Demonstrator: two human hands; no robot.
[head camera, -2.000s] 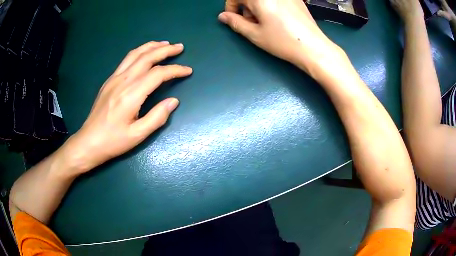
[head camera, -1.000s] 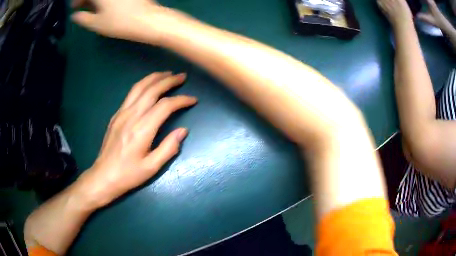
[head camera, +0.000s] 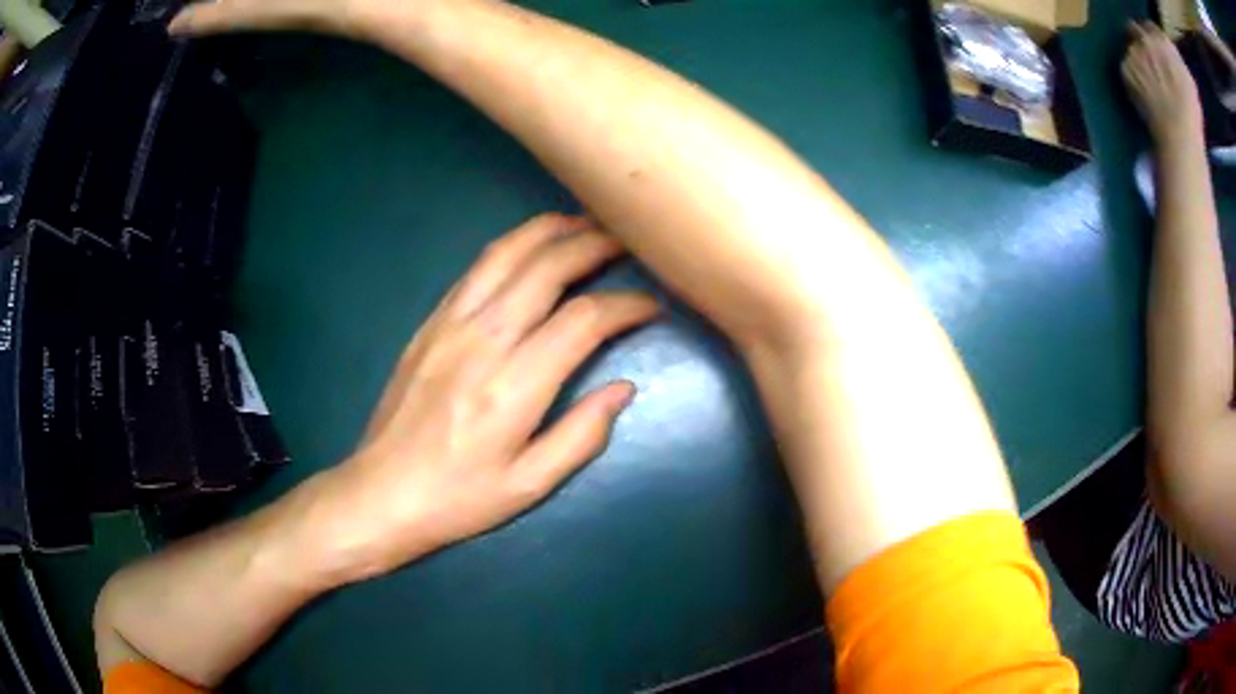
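Note:
My left hand (head camera: 475, 400) lies on the dark green table (head camera: 651, 502), fingers apart, holding nothing. My right arm crosses over in front of it to the upper left. My right hand (head camera: 264, 14) is at the top edge of the picture, partly cut off, its fingertips at the top of the stacked black boxes (head camera: 156, 359). I cannot tell if it grips a box. The stack stands in rows at the left, closed, and one box has a white label (head camera: 245, 374).
An open black box (head camera: 1010, 141) with a shiny clear bag (head camera: 996, 57) sits at the upper right. Another person's arm (head camera: 1189, 298) reaches in at the right edge, above a striped top (head camera: 1166, 576). At the top left corner is a pale, blurred thing.
My right hand has moved from the top middle to the left, reaching the stacked boxes. My left hand stays spread on the table. The view has shifted, showing more of the stack and open box.

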